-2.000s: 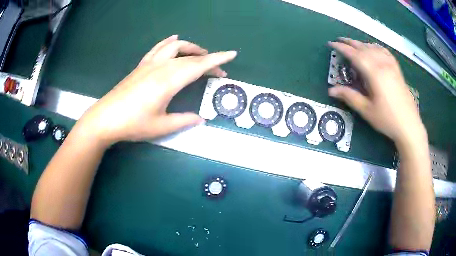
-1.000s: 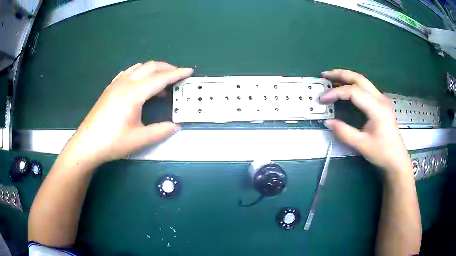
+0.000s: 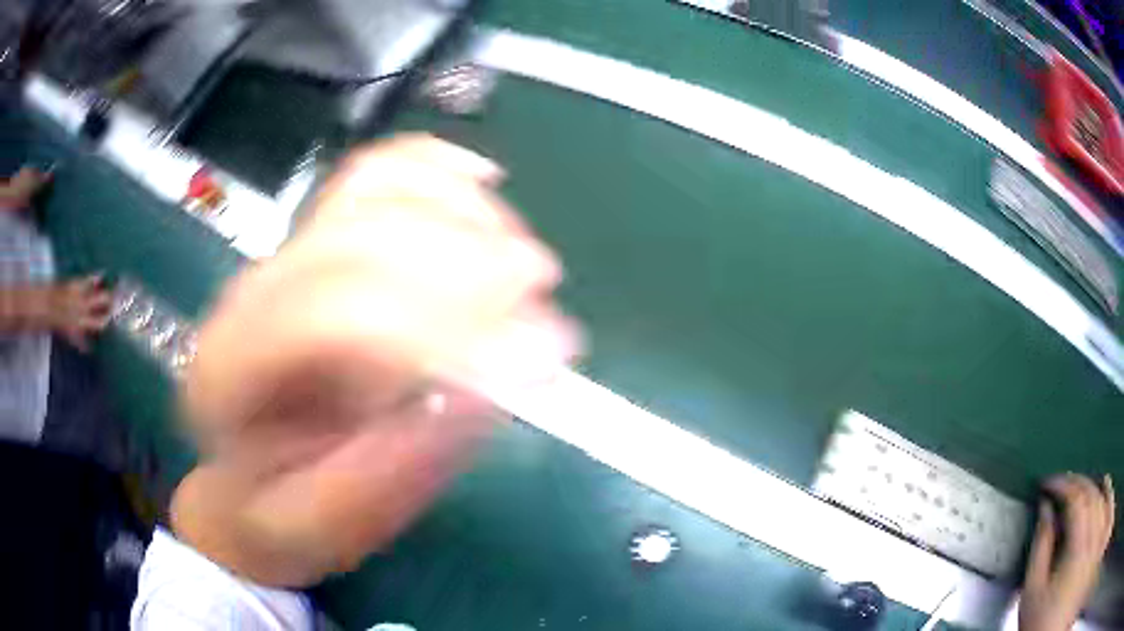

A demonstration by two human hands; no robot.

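Note:
The perforated module (image 3: 918,493), a silver strip dotted with small holes, lies on the green belt at the lower right, along the metal rail. My right hand (image 3: 1075,542) is at its right end, near the picture's edge; whether it grips the module cannot be told. My left hand (image 3: 382,321) is large and badly blurred at centre left, raised close to the camera, its fingers not clear. A black round insert (image 3: 653,545) with a pale centre lies on the near green surface. The black-topped bottle (image 3: 859,600) and part of the tweezers (image 3: 943,606) show at the bottom edge.
The silver-white rail (image 3: 653,446) runs diagonally below the belt. A coworker's hand (image 3: 81,308) is at far left beside a row of metal parts (image 3: 150,325). A red knob (image 3: 203,189) sits on the machine frame. A perforated plate (image 3: 1051,228) and red bin (image 3: 1085,117) are upper right.
The view has swung left, so the module now appears at lower right. My left hand has left the module's left end and is close to the camera. My right hand remains near its right end.

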